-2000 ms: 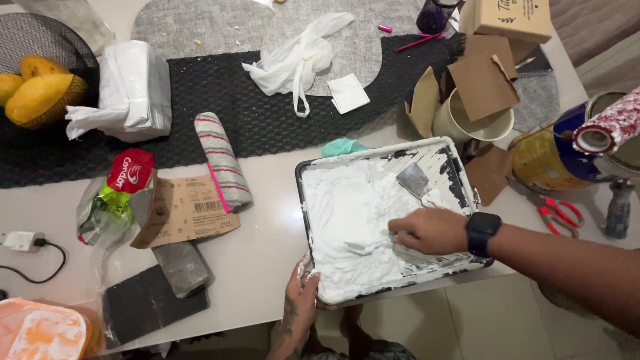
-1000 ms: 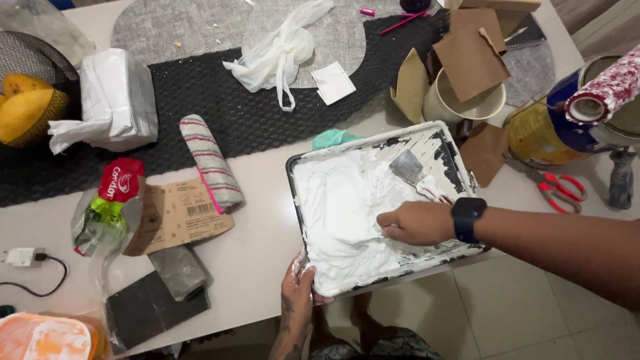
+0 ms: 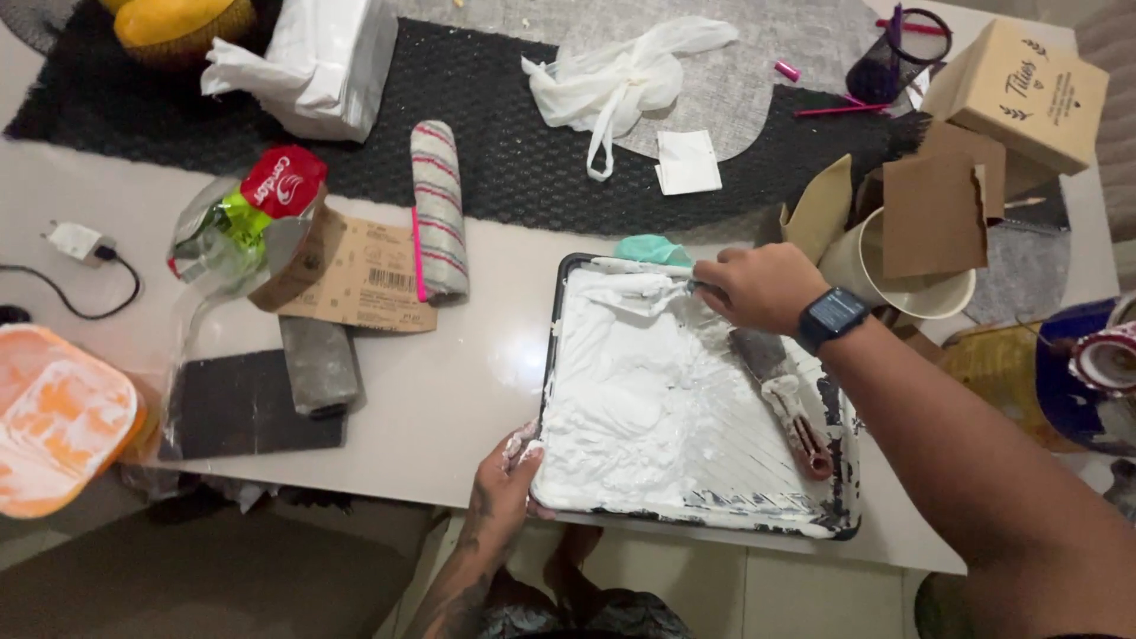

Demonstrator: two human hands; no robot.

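A black plastic paint tray smeared with thick white paste lies at the table's front edge. My left hand, flecked with white, grips the tray's lower left corner. At the tray's far side my right hand is closed on the handle of a tool, whose paste-covered blade lies in the paste to the left; the coating hides its exact kind. A second tool, a putty knife with a reddish-brown handle, rests on the tray's ribbed right part. Just beyond the far rim is a teal thing.
Left of the tray lie a striped paint roller sleeve, a cardboard wrapper, a grey block and an orange tub. On the right stand a white bucket with cardboard pieces and a large paint can. A plastic bag lies behind.
My right hand has moved from the middle of the tray to its far side. The left hand stays at the lower left corner. The view has shifted somewhat.
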